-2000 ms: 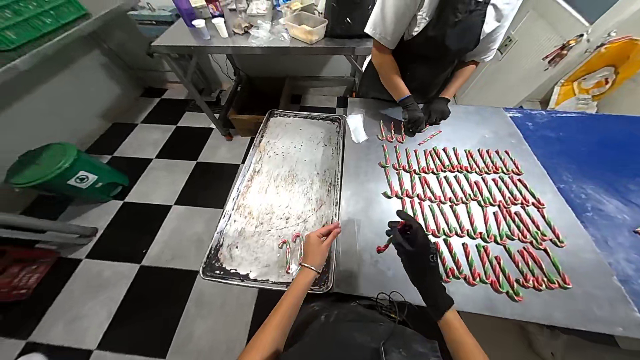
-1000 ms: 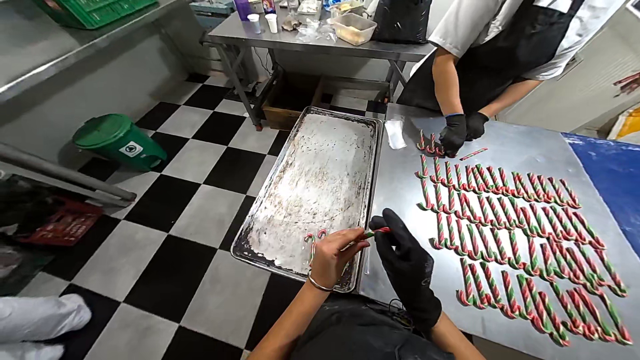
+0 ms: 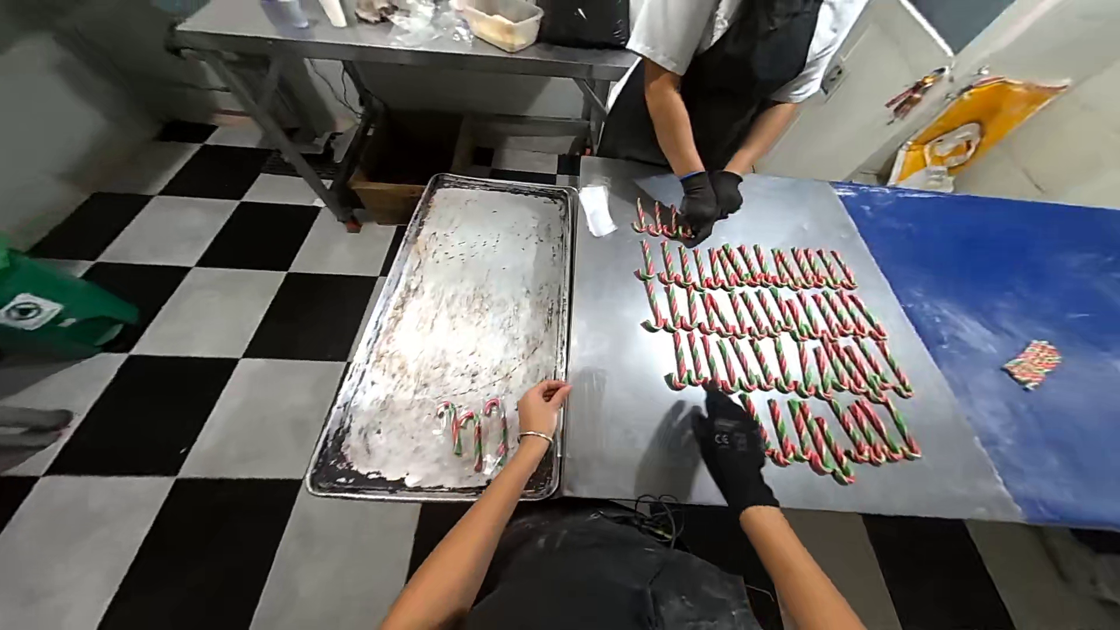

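Note:
Rows of red, green and white candy canes (image 3: 757,315) lie on the metal table to my right. My right hand (image 3: 733,437), in a black glove, reaches over the near left end of these rows, its fingertips at a cane; whether it grips one I cannot tell. Bare, with a bracelet at the wrist, my left hand (image 3: 542,409) hovers at the right rim of the baking tray (image 3: 472,289). Its thumb and fingertips are close together, and whether something thin is between them is unclear. Several wrapped candy canes (image 3: 478,437) lie in the tray just left of that hand.
Across the table a co-worker's black-gloved hands (image 3: 710,203) handle canes in the far short row. A white paper (image 3: 598,210) lies by the tray's far corner. Right of the metal is a blue surface (image 3: 1006,289) bearing a small striped piece (image 3: 1033,364). A green bin (image 3: 61,306) stands left.
My hands, together around a candy cane one second ago, are now apart: the left over the tray's rim, the right over the rows. A further wrapped cane shows in the tray compared with two seconds ago.

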